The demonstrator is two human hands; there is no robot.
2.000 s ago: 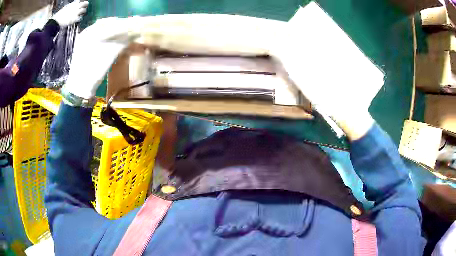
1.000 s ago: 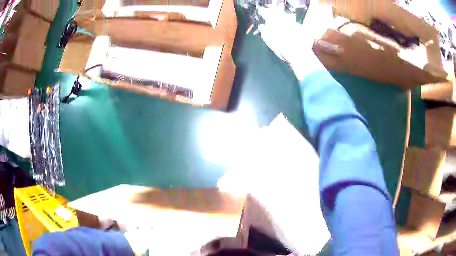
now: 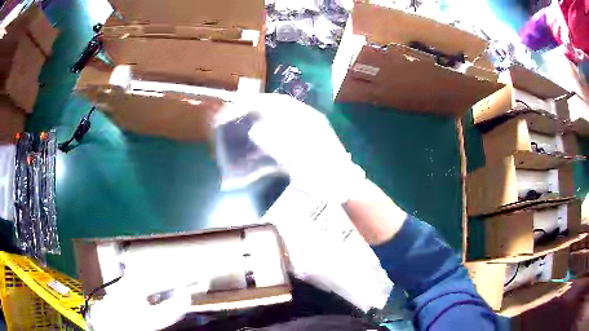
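Observation:
An open carton (image 3: 282, 262) lies nearest me at lower left, with a long whitish product (image 3: 200, 262) between white end blocks. A black cord hangs at its left end. My left hand (image 3: 142, 310), white-gloved and overexposed, is over the carton's near wall at its left end and grips it. My right hand (image 3: 303, 139), white-gloved and blurred, holds a small clear bag (image 3: 242, 155) with dark contents above the bench, right of and beyond the carton. White sheets (image 3: 336, 249) lie right of the carton, partly under my right wrist.
More cartons (image 3: 161, 116) stand at the back left, one (image 3: 413, 81) at the back right, and several in a column at right (image 3: 542, 184). Bagged rods (image 3: 35, 194) lie at left above a yellow crate (image 3: 39, 288). Small bagged parts (image 3: 303, 26) lie at the far edge. Another person's sleeve shows top right.
My right hand has come back from the far bench edge towards me, now with a clear bag in it. The near carton now shows its open inside. The view has shifted to the right.

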